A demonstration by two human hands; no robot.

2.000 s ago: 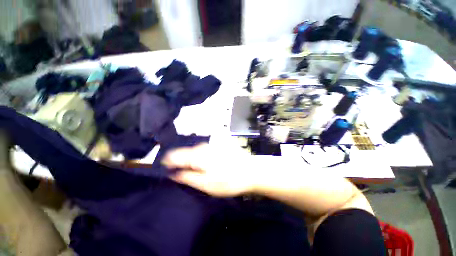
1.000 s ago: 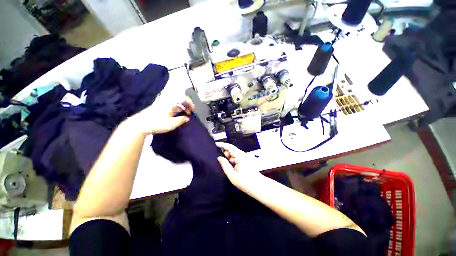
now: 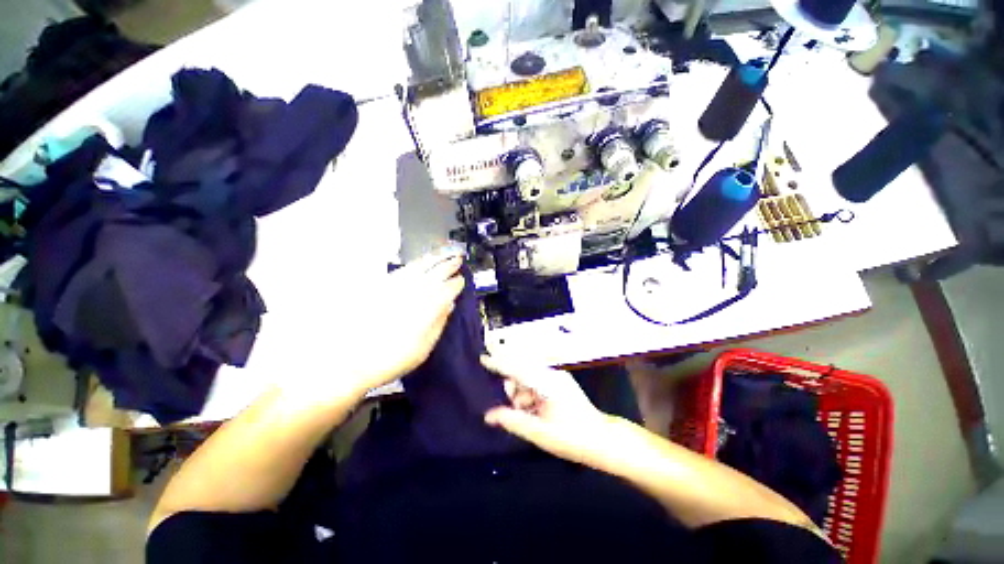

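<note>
A dark navy garment piece [image 3: 451, 380] hangs from the table edge toward my lap, its upper end at the presser foot and needle area [image 3: 479, 237] of the white-grey overlock machine [image 3: 550, 132]. My left hand [image 3: 413, 314] lies on the cloth's upper left side, close to the needle area, fingers on the cloth. My right hand [image 3: 539, 408] holds the cloth's right edge lower down, just in front of the table edge. The cloth merges with my black clothing, so its lower end cannot be told.
A crumpled navy pile [image 3: 165, 242] lies left on the white table [image 3: 319, 242]. Navy thread cones [image 3: 716, 206] and brass-coloured pieces [image 3: 790, 218] are right of the machine. A red basket [image 3: 881, 441] with dark pieces stands at lower right. Grey cloth [image 3: 958, 198] is at far right.
The view has turned from the left toward the machine. Both hands now hold the cloth, and my left hand has brought its upper end up to the needle area.
</note>
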